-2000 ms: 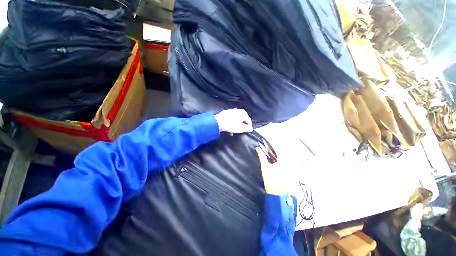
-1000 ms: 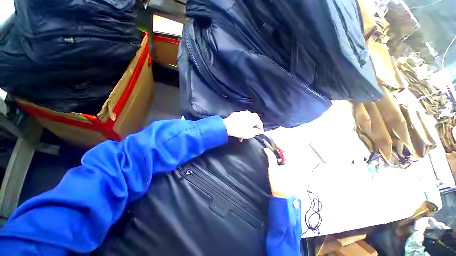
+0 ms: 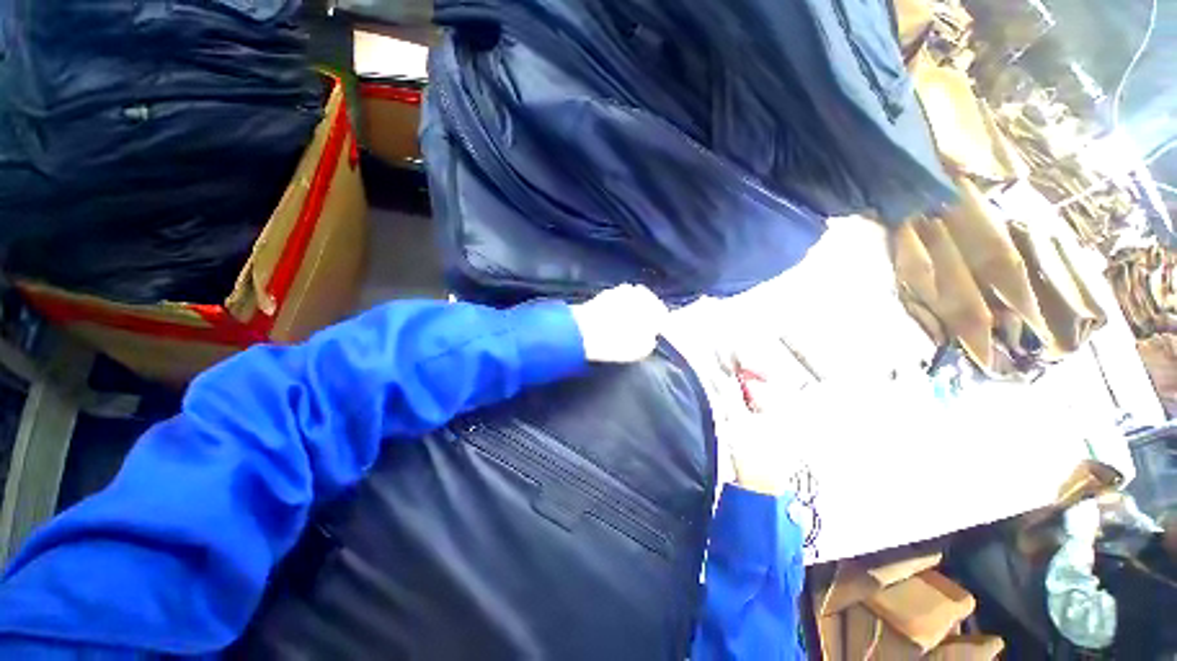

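A dark navy backpack (image 3: 529, 517) lies in front of me, its front pocket zipper and small tab facing up. My left hand (image 3: 623, 323) holds its upper rim, fingers partly hidden. The bound edge curves down the right side. My right hand (image 3: 755, 465) is beside that edge, washed out by glare and partly behind the bag. The red part of the thread snips (image 3: 746, 385) shows just above my right hand; glare hides whether they touch.
A carton (image 3: 310, 245) with red tape and dark bags stands at left. A pile of backpacks (image 3: 581, 168) is beyond my left hand. Brown pieces (image 3: 962, 278) lie at right on the white table (image 3: 878, 452), near thin black cord (image 3: 805, 504).
The snips have left the rim and show farther right. My right hand has moved right, off the upper corner, exposing the bound edge. My left hand still holds the rim.
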